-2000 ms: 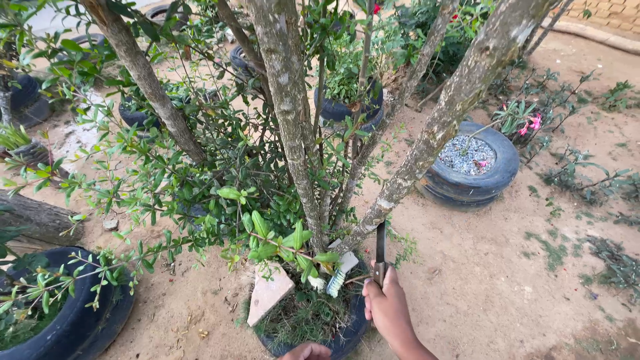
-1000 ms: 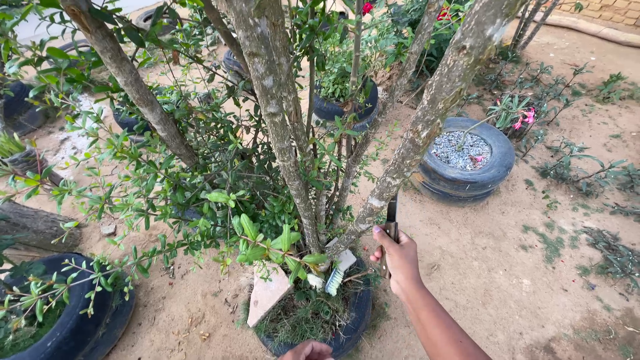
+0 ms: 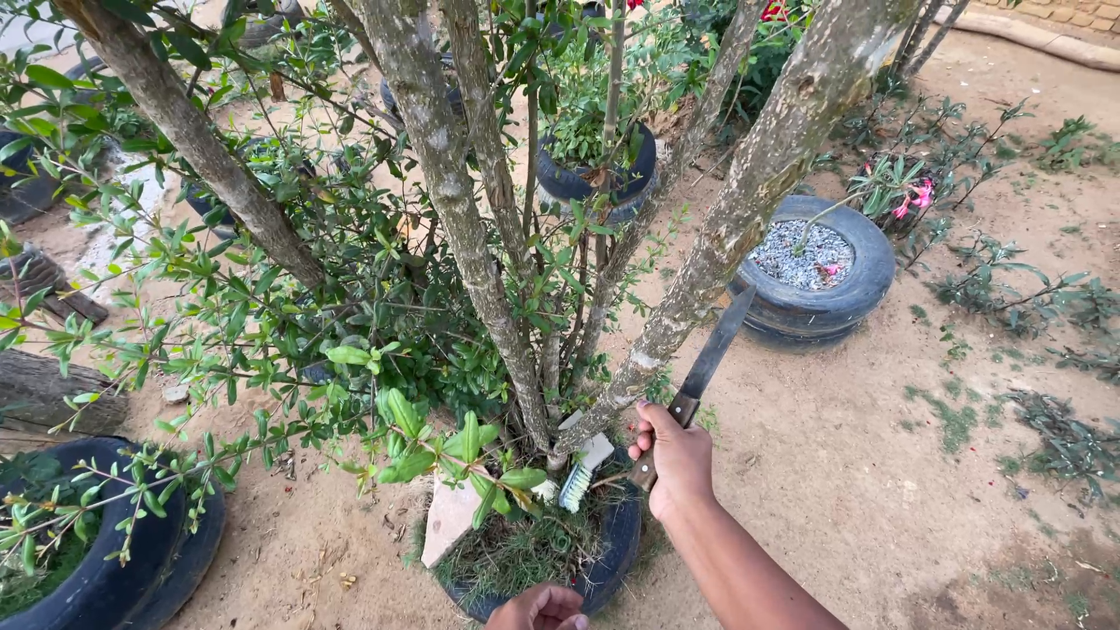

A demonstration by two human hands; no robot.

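Observation:
My right hand (image 3: pixel 678 459) grips the wooden handle of a knife (image 3: pixel 717 346), its dark blade pointing up and right beside the thick right-hand stem (image 3: pixel 700 262) of a multi-stemmed shrub. Low at the bottom edge is my left hand (image 3: pixel 538 608), fingers curled, partly cut off, in front of the tire planter's rim (image 3: pixel 617 542); whether it holds anything is not visible. At the base of the stems, a scrubbing brush with pale bristles (image 3: pixel 576 486) and a flat piece of stone or tile (image 3: pixel 451 521) lie on the grassy soil. A leafy shoot (image 3: pixel 455 451) hangs over them.
A gravel-filled tire planter (image 3: pixel 814 306) with a pink-flowered plant stands to the right. Another tire (image 3: pixel 114 569) is at lower left, near a wooden log (image 3: pixel 52 394). Leafy branches (image 3: pixel 262 324) spread across the left. Behind the stems stands a further tire planter (image 3: pixel 634 175).
The knife has gone from nearly upright to leaning up and right, still in my right hand. My left hand stays low by the planter.

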